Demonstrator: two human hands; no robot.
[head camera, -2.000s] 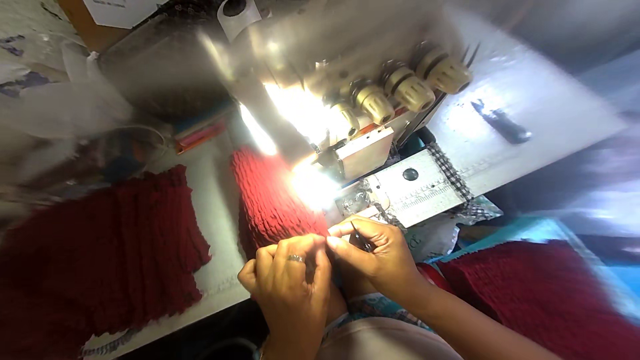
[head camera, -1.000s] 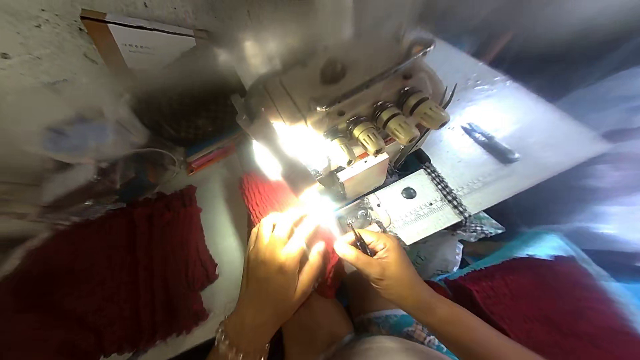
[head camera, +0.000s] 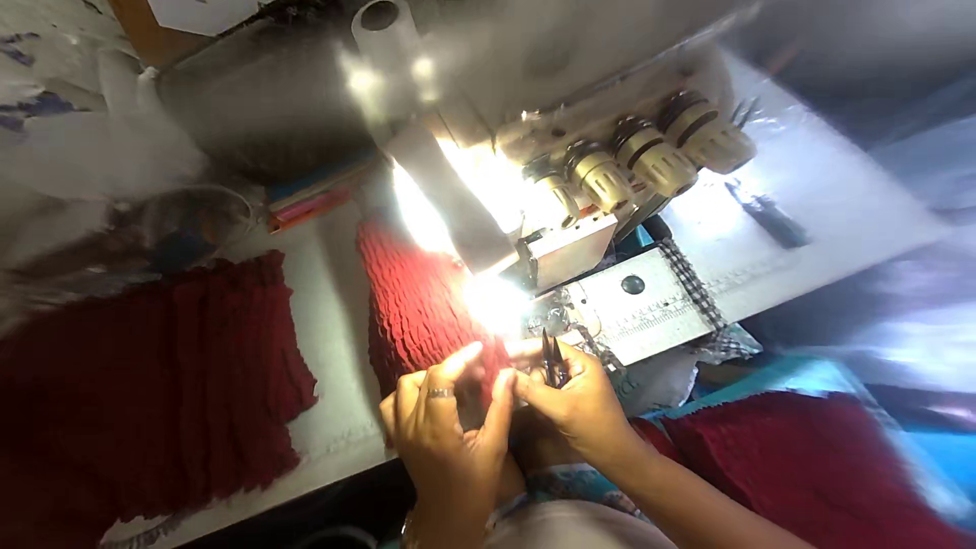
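Observation:
A gathered red fabric piece (head camera: 415, 305) runs from under the lit head of an overlock sewing machine (head camera: 568, 255) down to my hands. My left hand (head camera: 454, 427), with a ring on one finger, pinches the fabric's near edge between thumb and fingers. Close beside it, my right hand (head camera: 572, 404) grips the same edge with thumb and forefinger. Small dark thread snips (head camera: 554, 362) are tucked in my right hand, their blades pointing up toward the machine. Glare hides the needle area.
Dark red ruffled fabric (head camera: 168, 396) lies on the table at left. More red fabric (head camera: 808, 457) rests on a light blue cloth at lower right. Tweezers (head camera: 770, 217) lie on the machine table, right of the tension knobs (head camera: 652, 156). A checkered strip (head camera: 692, 284) crosses the machine's plate.
My left hand, laid flat over the red fabric near the machine head one second ago, has drawn back and now pinches its near edge. The snips stay in my right hand.

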